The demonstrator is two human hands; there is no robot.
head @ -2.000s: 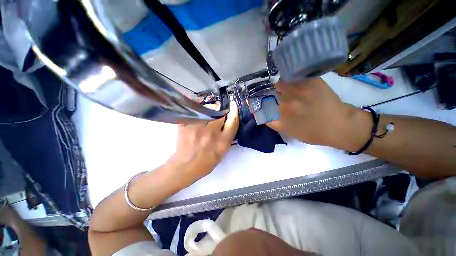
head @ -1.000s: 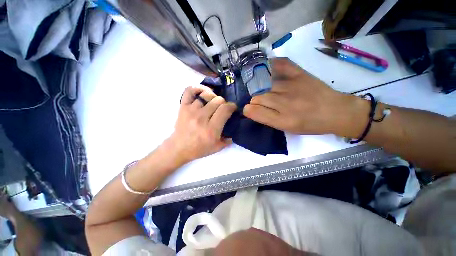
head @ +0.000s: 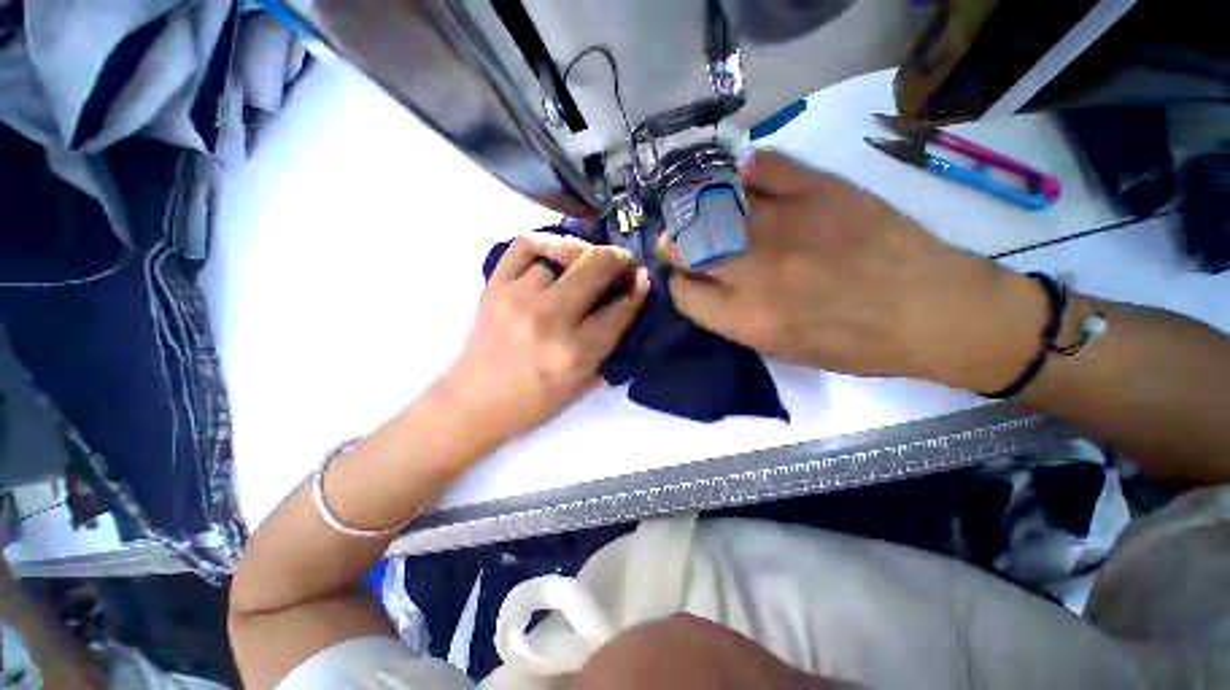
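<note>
A navy cut piece (head: 701,367) lies on the white table under the presser foot (head: 629,216), and its loose end points toward the table's front edge. My left hand (head: 546,317) grips the navy piece just in front and left of the foot, fingers bent. My right hand (head: 809,270) holds the piece from the right, thumb and fingertips close to the foot and partly behind the blue-grey attachment (head: 707,224). The fingertips of both hands nearly meet. The cloth right under the foot is partly hidden.
The shiny machine head (head: 445,95) hangs overhead. Thread snips (head: 974,165) with pink and blue handles lie right of the machine. Navy garment pieces (head: 108,337) are heaped at left. A grey marked ruler strip (head: 728,483) runs along the front edge. Another person's arm (head: 47,627) shows at lower left.
The view has tilted back from the machine head since the first frame, showing more of the foot and snips. More navy cloth shows left of the foot than a second ago. Both hands still hold it.
</note>
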